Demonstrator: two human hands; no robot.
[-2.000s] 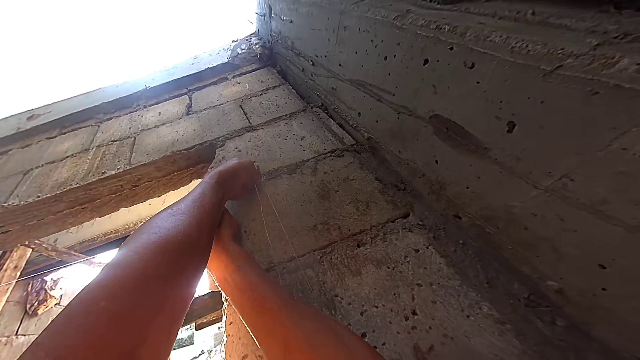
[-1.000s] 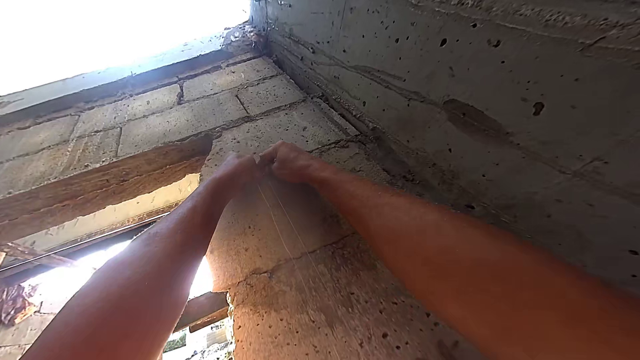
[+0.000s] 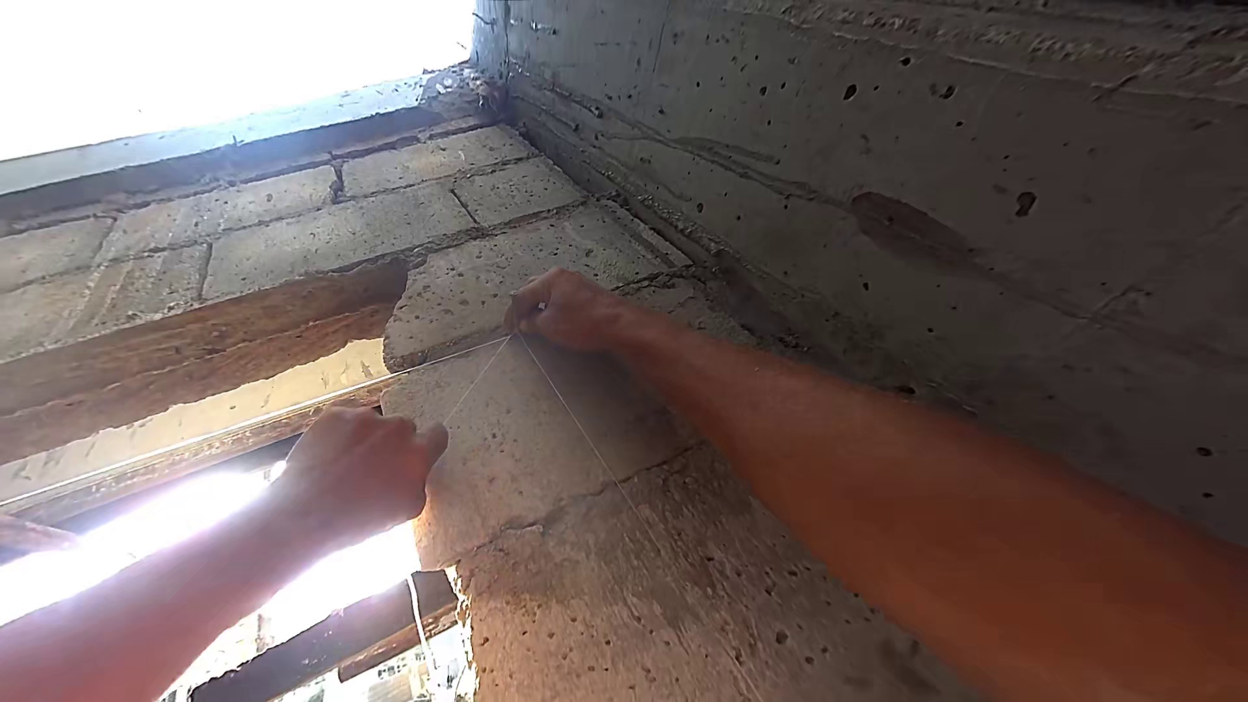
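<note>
My right hand (image 3: 565, 310) is raised against the concrete block wall (image 3: 487, 283), its fingers closed on a thin pale string (image 3: 575, 414) where several strands meet. One strand slants down across the blocks to the lower right; another runs left past the window opening. Lower and to the left, my left hand (image 3: 366, 468) is closed like a fist, with a strand stretching from it up to the right fingertips. A small light spot shows between the right fingers; what it is cannot be told.
A rough concrete wall (image 3: 877, 195) meets the block wall in a corner on the right. A brown wooden beam (image 3: 195, 341) spans the opening at left, with bright light behind it. Below, a white cord (image 3: 419, 614) hangs beside the broken block edge.
A second ago both hands were together high on the block wall. My left hand has since moved down and left, away from my right hand, and strands now spread between them.
</note>
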